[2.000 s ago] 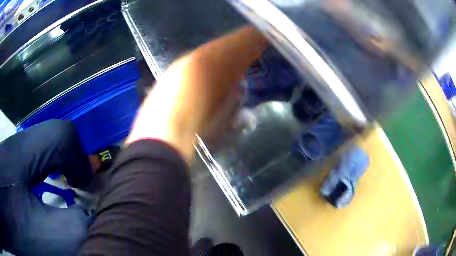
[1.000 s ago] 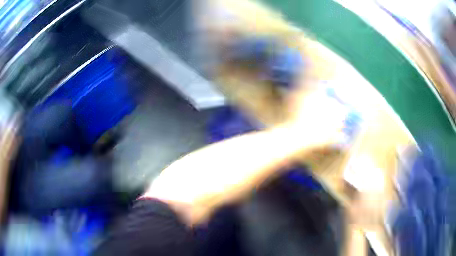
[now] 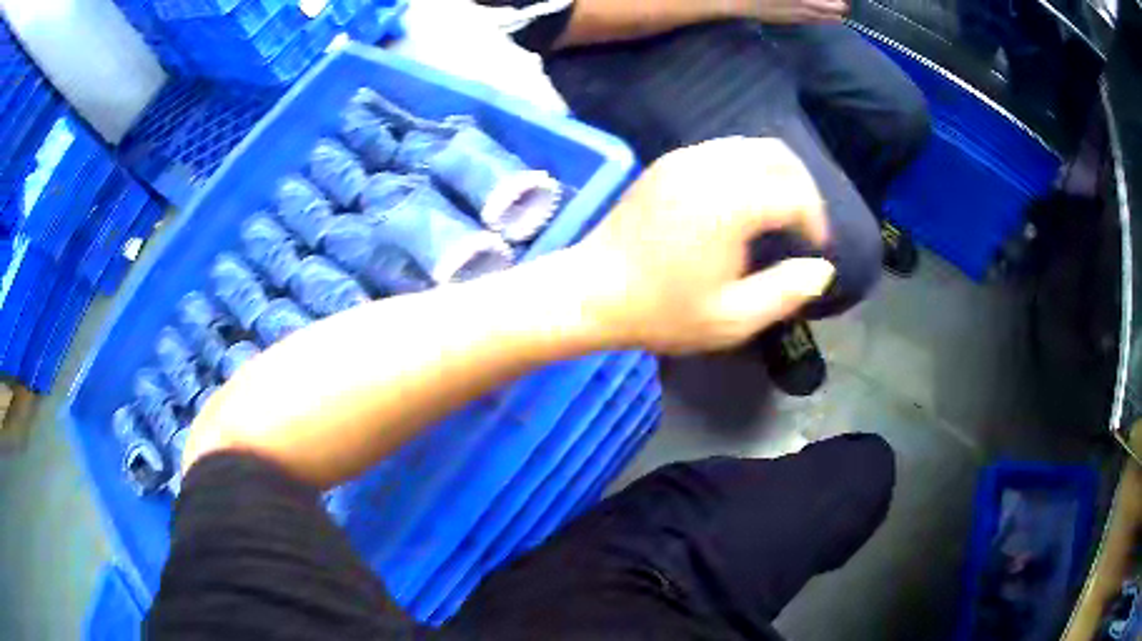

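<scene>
My left hand point(image 3: 701, 251) reaches across from the lower left, over the near edge of a blue crate point(image 3: 107, 513). Its fingers are loosely curled, with a dark gap between them and the thumb, and nothing shows in it. The thumb tip looks yellow. In the crate lie rows of blue shells point(image 3: 420, 232). Two near the far right corner show white toothed rings point(image 3: 524, 204) at their ends. My forearm hides part of the crate and its shells. My right hand is out of the picture.
The crate stands on stacked blue crates point(image 3: 589, 426). More blue crates point(image 3: 50, 238) stand at the left. A seated person's legs point(image 3: 739, 113) are beyond my hand. A low blue bin point(image 3: 1033, 551) is on the floor at the lower right, by the bench edge point(image 3: 1108, 564).
The view has swung left from the bench and green belt to the crate of shells. My left arm, earlier over the bench side, now extends across the crate.
</scene>
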